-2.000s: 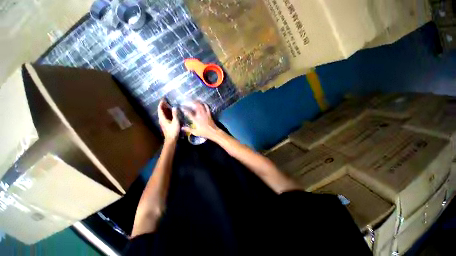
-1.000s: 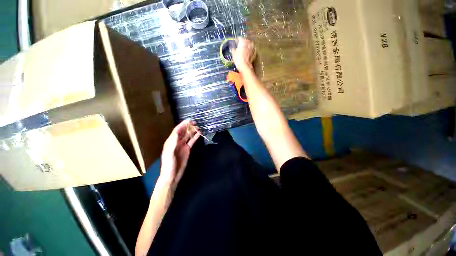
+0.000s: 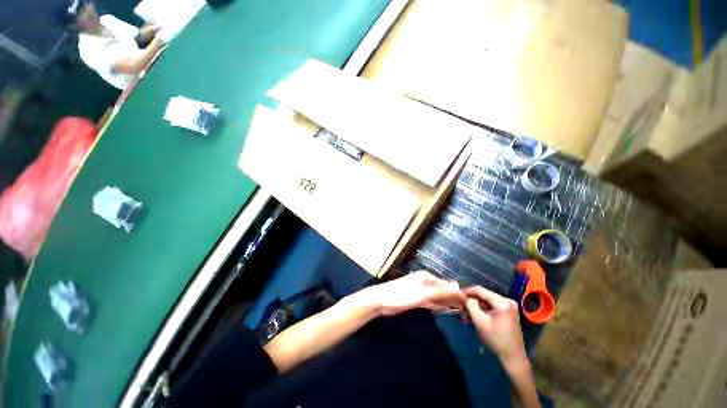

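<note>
My left hand [image 3: 422, 293] and my right hand [image 3: 496, 319] meet at the fingertips beside the near edge of the film-wrapped surface [image 3: 470, 227]. Anything between the fingers is too small to make out. The orange and blue tape dispenser [image 3: 532, 274] lies just right of my right hand. A yellow tape roll [image 3: 533, 246] lies beyond it, outside the dispenser. A tan carton marked V28 [image 3: 343, 207] stands left of the rolls. Its top flaps are folded inward, with a dark gap between them.
Two grey-white tape rings [image 3: 542, 190] lie near the carton. A green conveyor [image 3: 183, 171] with several clear-wrapped items [image 3: 191, 114] runs along the left. A person [image 3: 111, 48] is at its far side. A large cardboard sheet or box [image 3: 510, 64] lies beyond; a printed carton [image 3: 685, 343] is at lower right.
My view has swung left, showing the conveyor. My right hand has let go of the yellow roll and moved to my left hand. The roll now lies beside the dispenser.
</note>
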